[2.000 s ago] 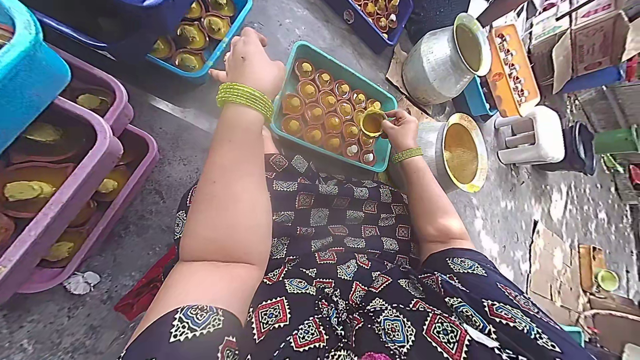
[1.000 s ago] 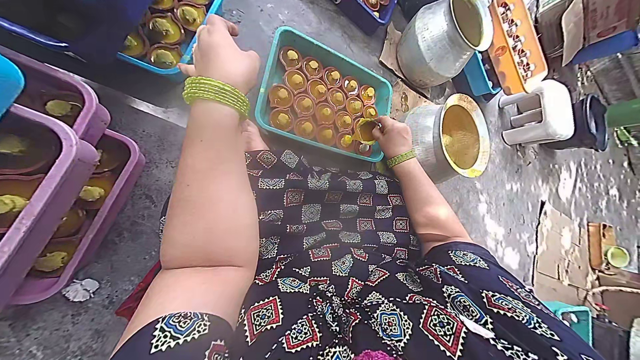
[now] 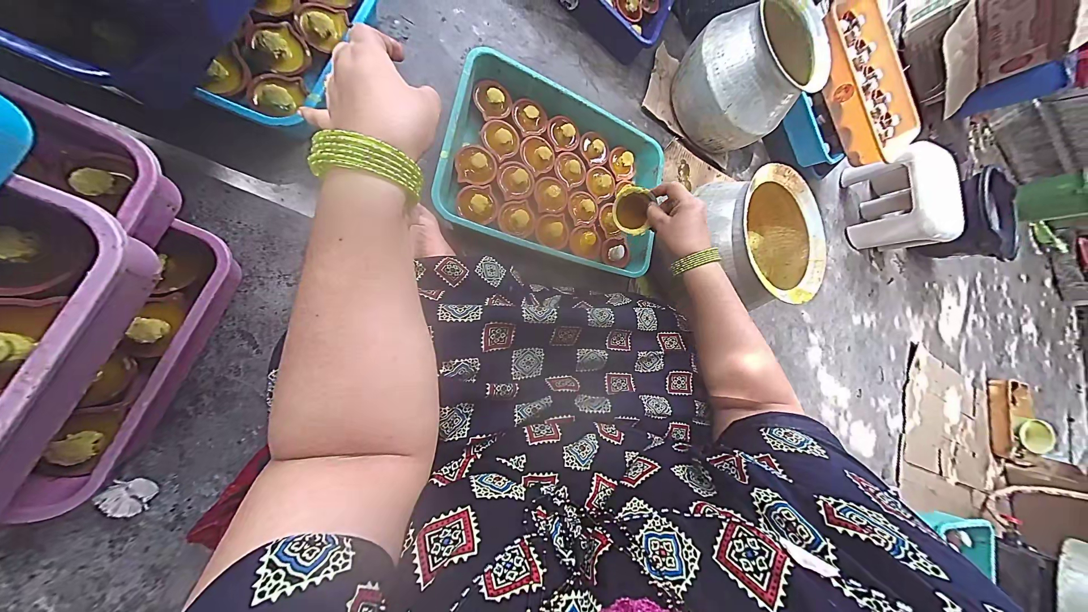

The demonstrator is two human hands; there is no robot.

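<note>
My right hand point(image 3: 682, 219) grips a small yellow-coated cup point(image 3: 632, 211) by its rim, over the right end of a turquoise plastic tray point(image 3: 444, 174). Rows of small reddish cups point(image 3: 516, 179), each with a yellow lump in it, fill that tray. My left hand point(image 3: 374, 93) is raised at the upper left, near the edge of a blue tray point(image 3: 297, 121) of similar, larger-looking cups; its fingers are partly spread and nothing shows in them. Just right of my right hand stands a metal pot point(image 3: 779, 234) with yellowish-brown liquid.
Stacked purple trays point(image 3: 127, 357) of filled cups stand at the left. A second metal pot point(image 3: 722, 85), an orange tray point(image 3: 901, 102) and a white plastic stool point(image 3: 909, 197) are at the upper right. Flattened cardboard point(image 3: 939, 425) lies on the grey floor at the right.
The small yellow-coated cup in my right hand was tipped over the tray's right end a second ago; its mouth now faces the camera more. My left hand stays raised.
</note>
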